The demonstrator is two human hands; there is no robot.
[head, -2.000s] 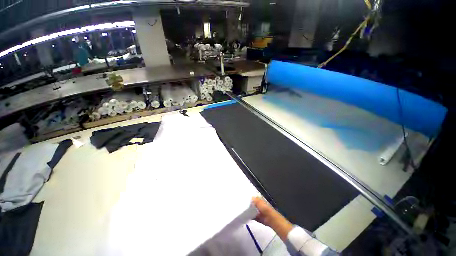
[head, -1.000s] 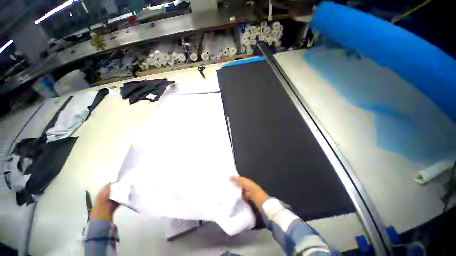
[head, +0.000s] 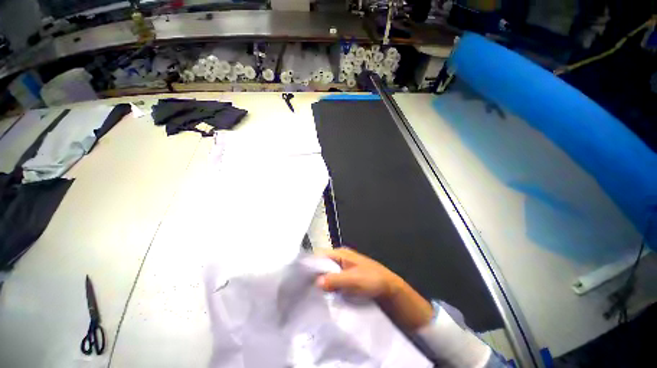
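Note:
My right hand (head: 364,279) grips the edge of a large white paper sheet (head: 259,215), with fingers and thumb closed on it. The near part of the sheet is lifted and crumpled, and the rest stretches away over the table. My left hand is not in view. The dark cloth (head: 392,194) lies flat to the right of the paper. A thin pale strip (head: 334,208) lies along its left edge. The long silver guide rail (head: 454,208) runs along the cloth's right side.
Black scissors (head: 92,320) lie at the near left, and another pair (head: 289,101) at the far edge. Dark cut pieces (head: 198,115) and pale and dark garment pieces (head: 68,147) lie left. A huge blue roll (head: 555,129) and a small white roll (head: 612,273) are at right.
My left hand has let go of the paper and left the picture. My right hand still holds the sheet, its near part now crumpled and nearer me. The scissors at left show fully.

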